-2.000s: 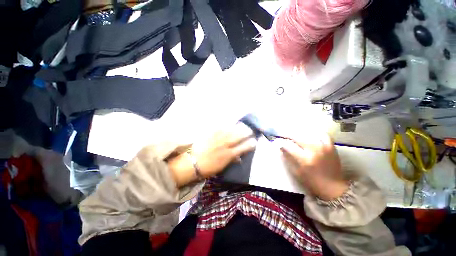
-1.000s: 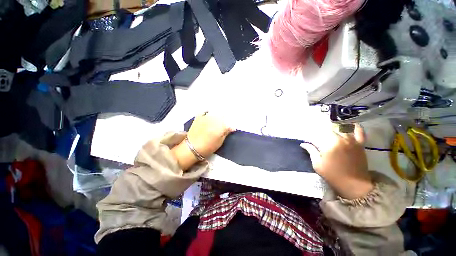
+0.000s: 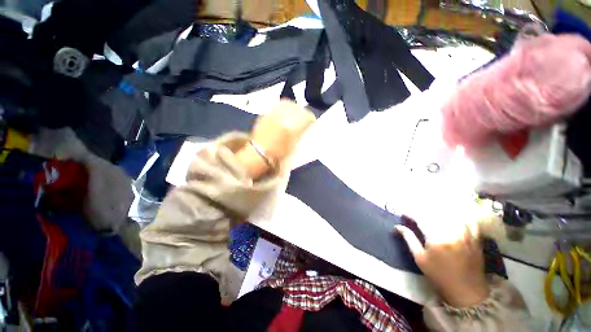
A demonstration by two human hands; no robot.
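A dark curved collar piece [image 3: 353,211] lies flat on the white table in front of me, running from upper left to lower right. My right hand [image 3: 450,253] rests on its right end, thumb and fingers on the cloth. My left hand [image 3: 284,133] is away from this piece, over the right end of a dark cut bundle [image 3: 201,118]. Its fingers are overexposed and partly hidden, so its grip cannot be told.
Dark stacked pieces [image 3: 243,61] and loose strips [image 3: 353,71] lie above. A pink yarn bundle [image 3: 518,87] sits by the sewing machine head [image 3: 534,165] at right. Yellow-handled scissors [image 3: 562,279] lie at the right edge. Red and blue cloth [image 3: 61,188] is at far left.
My left hand has left the collar piece and moved up and left to the bundle. My right hand stays at the piece's right end. The view has turned, so things appear shifted right.
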